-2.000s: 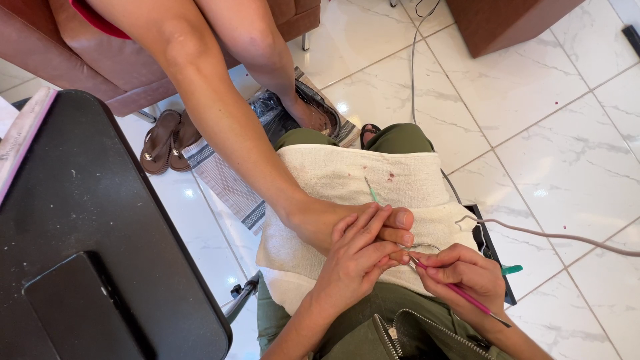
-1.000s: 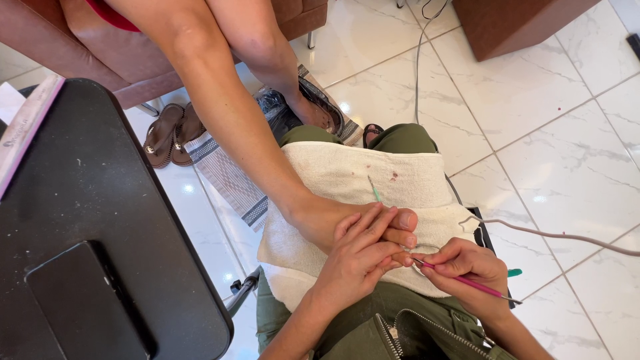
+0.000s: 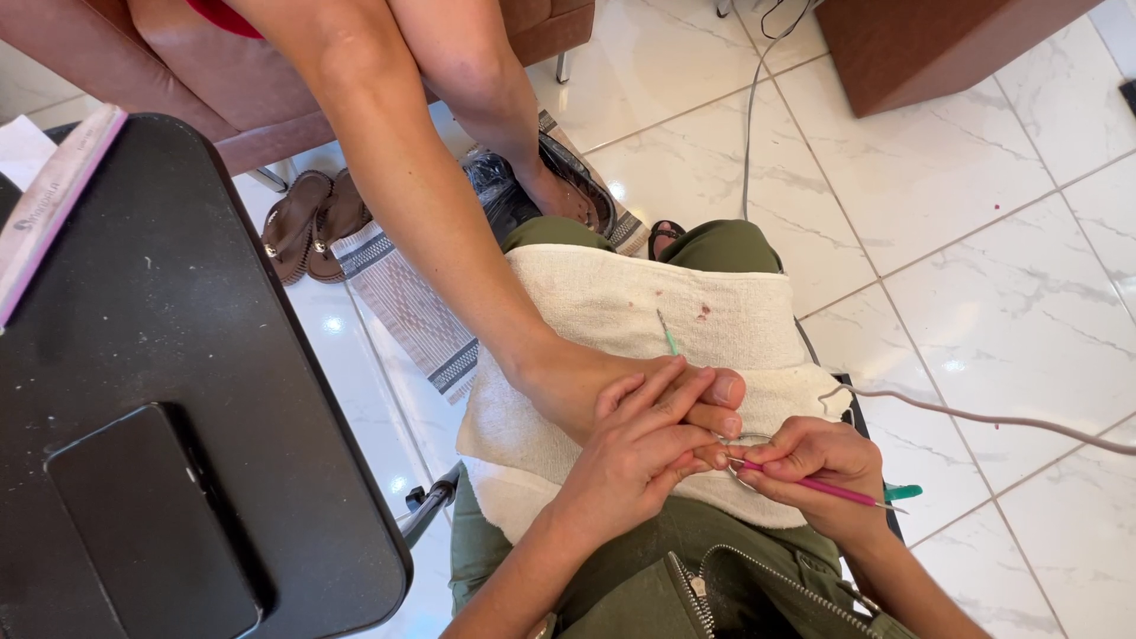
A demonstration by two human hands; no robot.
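Observation:
Another person's bare foot (image 3: 577, 382) rests on a cream towel (image 3: 745, 311) spread over my lap. My left hand (image 3: 643, 448) lies over the foot, its fingers gripping and spreading the toes. In my right hand (image 3: 812, 470) is a slim double-ended nail tool with a pink handle (image 3: 839, 490); its metal tip meets one of the smaller toes. A thin metal ring or loop shows beside that tip, partly hidden by my fingers. Past the big toe, a second tool with a green handle (image 3: 671, 342) lies on the towel, near small reddish spots.
A black tray table (image 3: 293, 497) at left holds a black phone (image 3: 151, 524) and a nail file (image 3: 58, 209). Brown sandals (image 3: 297, 226) and a woven mat (image 3: 413, 302) lie on the tiles by a brown leather seat (image 3: 213, 80). A cable (image 3: 976, 414) runs off right.
My right hand and the pink tool have shifted only slightly at the small toes, the tool lying at a flatter angle than two seconds ago. My left hand keeps its hold on the foot.

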